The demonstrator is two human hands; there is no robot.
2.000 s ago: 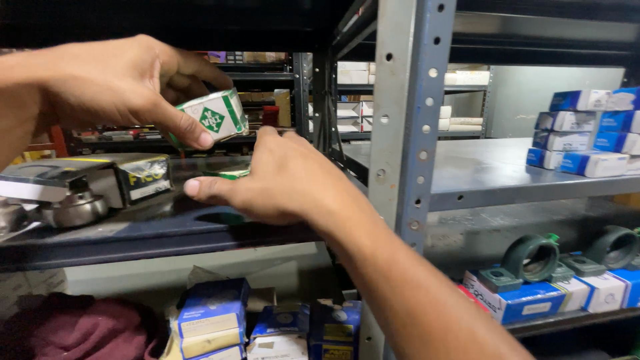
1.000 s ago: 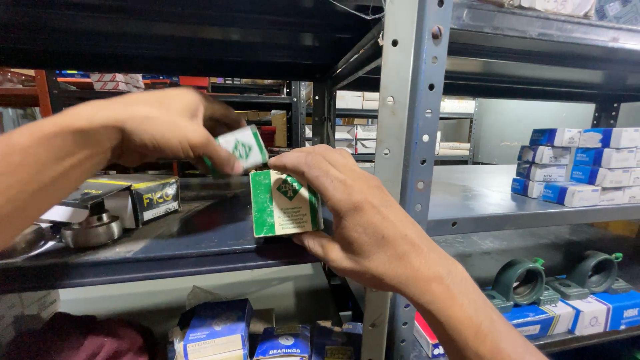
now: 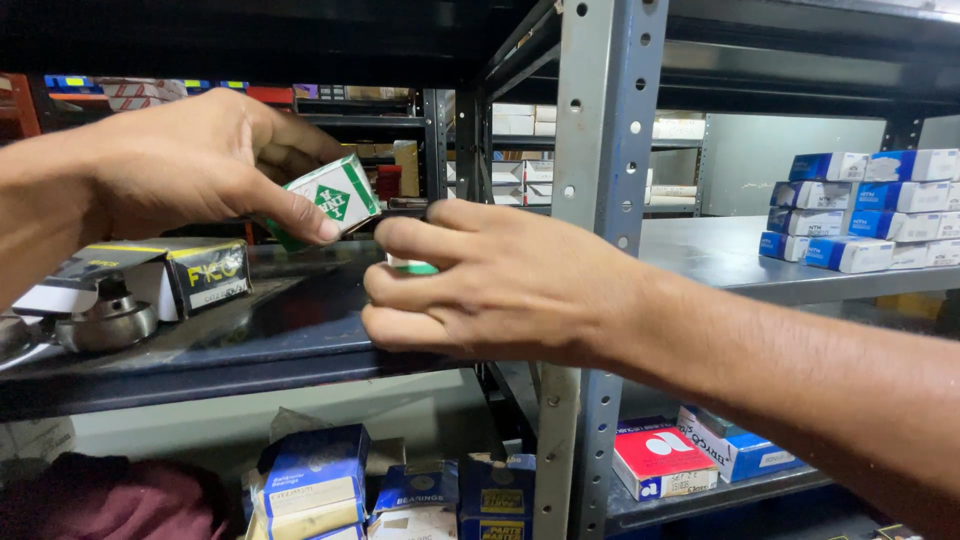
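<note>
My left hand grips a small green-and-white INA cardboard box between thumb and fingers, above the dark metal shelf. To its right, my right hand has curled fingers around a second box, of which only a small green and white part shows; the rest is hidden behind the fingers. Left of the hands, a black-and-yellow FKC-type cardboard box lies on the shelf beside a metal insert bearing.
A perforated steel upright stands just right of my right hand. Blue-and-white NTN boxes are stacked on the right shelf. Below are blue bearing boxes, a red box and maroon cloth.
My right hand has turned since one second ago, when its green-and-white box showed plainly below the fingers; now the hand mostly hides it. The left hand still holds its box.
</note>
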